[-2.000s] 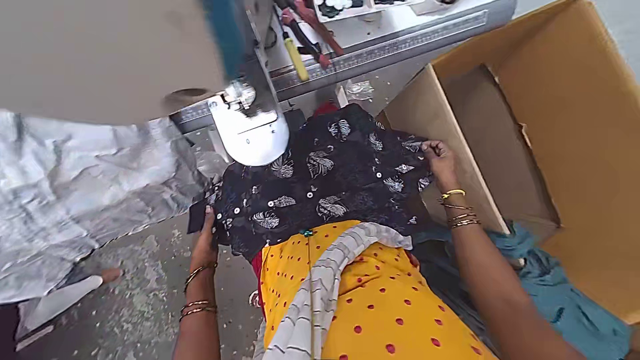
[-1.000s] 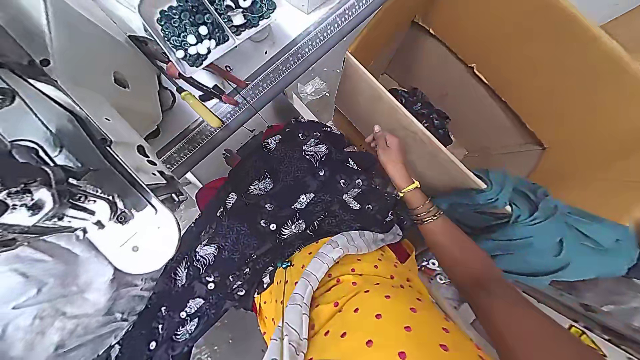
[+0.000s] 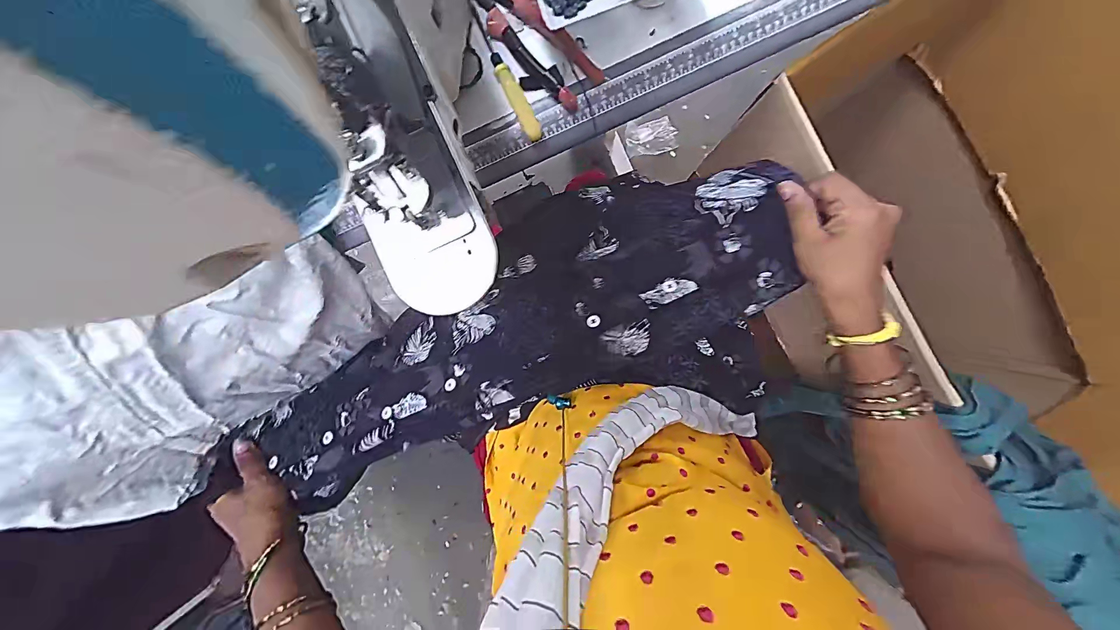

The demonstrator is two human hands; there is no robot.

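A dark navy printed garment [image 3: 560, 324] with white leaf motifs and several small white buttons lies stretched over my lap. My left hand [image 3: 258, 503] grips its lower left end, thumb on top. At the upper right, my right hand [image 3: 836, 232] pinches the other end between thumb and fingers. Between the hands, the white rounded arm end of a sewing machine [image 3: 442, 262] borders the cloth's upper edge; whether it touches the cloth cannot be told. The machine's head with a blue patch [image 3: 192, 114] fills the upper left.
A cardboard box [image 3: 962, 219] stands at right, with teal cloth [image 3: 1032, 490] below it. A metal ruler strip [image 3: 665, 87] edges the table, beside a yellow-handled tool [image 3: 518, 101] and red-handled tools [image 3: 560, 44]. Silvery-white cloth [image 3: 105, 420] hangs at left.
The garment, bunched and trailing lower left a second ago, is now spread sideways. My right hand, then near the box edge with fingers raised, now grips it. My left hand is back in view.
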